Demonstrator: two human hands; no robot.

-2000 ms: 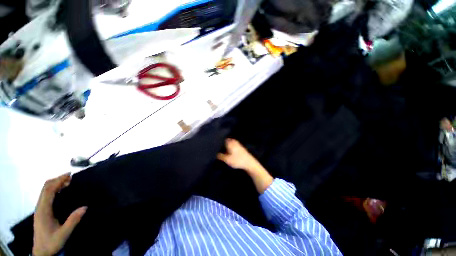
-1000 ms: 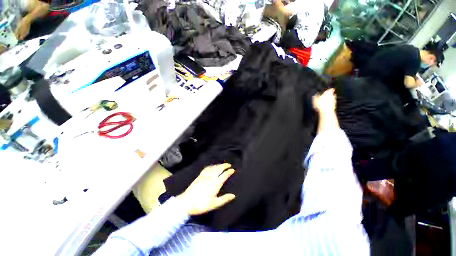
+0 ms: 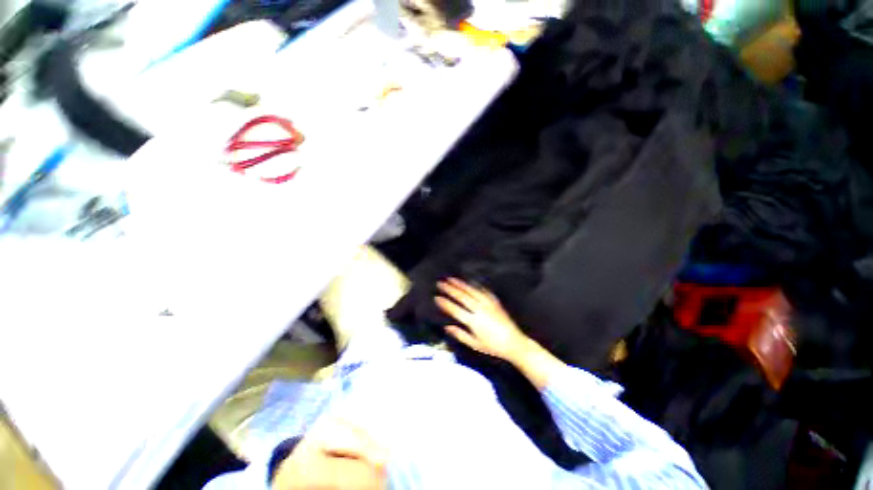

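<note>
The black garment piece (image 3: 613, 220) hangs in loose folds right of the white table and over my lap. My right hand (image 3: 483, 321) lies on its near part, fingers spread, with no grip visible. My left hand (image 3: 335, 467) is low at the bottom edge against my striped shirt, blurred and partly cut off; its fingers cannot be made out. The red-handled scissors (image 3: 266, 149) lie on the table, touched by neither hand.
The white sewing table (image 3: 239, 268) fills the left, its edge slanting beside the cloth. A black strip (image 3: 86, 110) hangs at upper left. Small tools (image 3: 388, 94) and orange items (image 3: 483, 36) lie towards the back. A red-orange object (image 3: 732, 311) is at right.
My right hand has come back from the far part of the cloth to its near part. My left hand has left the cloth and moved down to my shirt. The view has shifted.
</note>
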